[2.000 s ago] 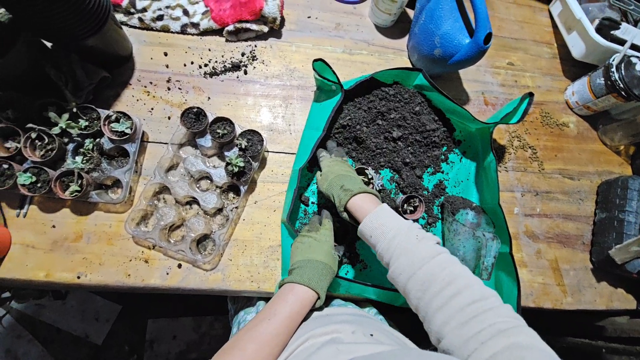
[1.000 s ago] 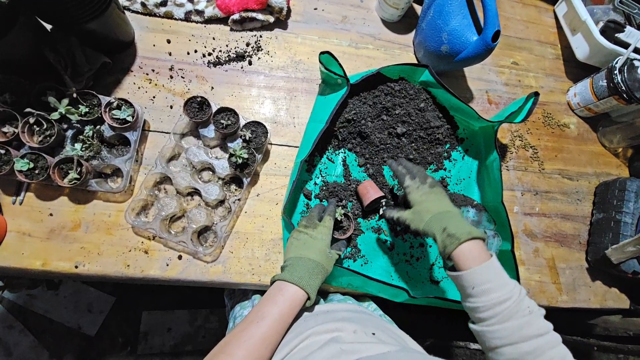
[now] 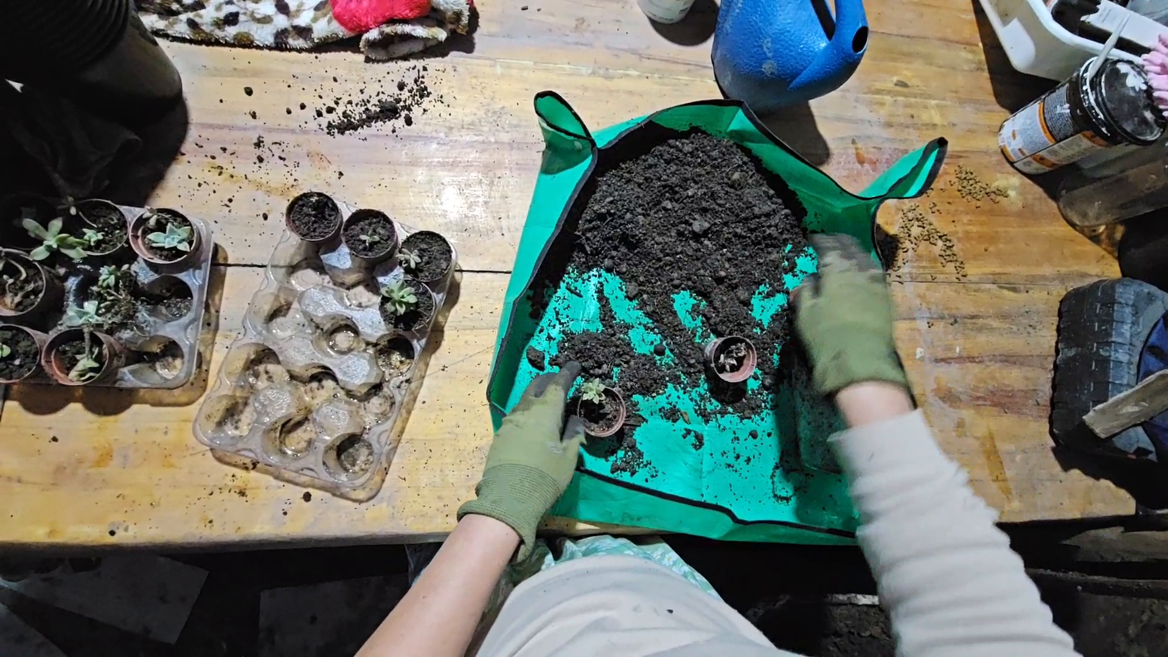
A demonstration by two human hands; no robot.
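A green potting mat (image 3: 547,219) with raised corners holds a mound of dark soil (image 3: 693,210). My left hand (image 3: 532,438), in an olive glove, is at the mat's left side, its fingertips beside a small pot with a succulent (image 3: 601,411); whether it grips the pot I cannot tell. Right of that pot stands another small brown pot with a seedling (image 3: 731,359), touched by neither hand. My right hand (image 3: 847,315), gloved too, is at the mat's right side, its fingertips partly hidden, by a clear plastic container (image 3: 812,420) in shadow.
Left of the mat lies a clear plastic tray (image 3: 319,365) with several small pots; another tray (image 3: 187,315) of potted succulents is farther left. A blue watering can (image 3: 776,55) stands behind the mat. To the right are a paint-smeared can (image 3: 1049,128), a white bin (image 3: 1022,41) and a black ribbed container (image 3: 1095,356).
My right hand has moved right, away from the brown pot, which was tipped on its side one second ago and now stands on the mat. My left hand remains by the succulent pot.
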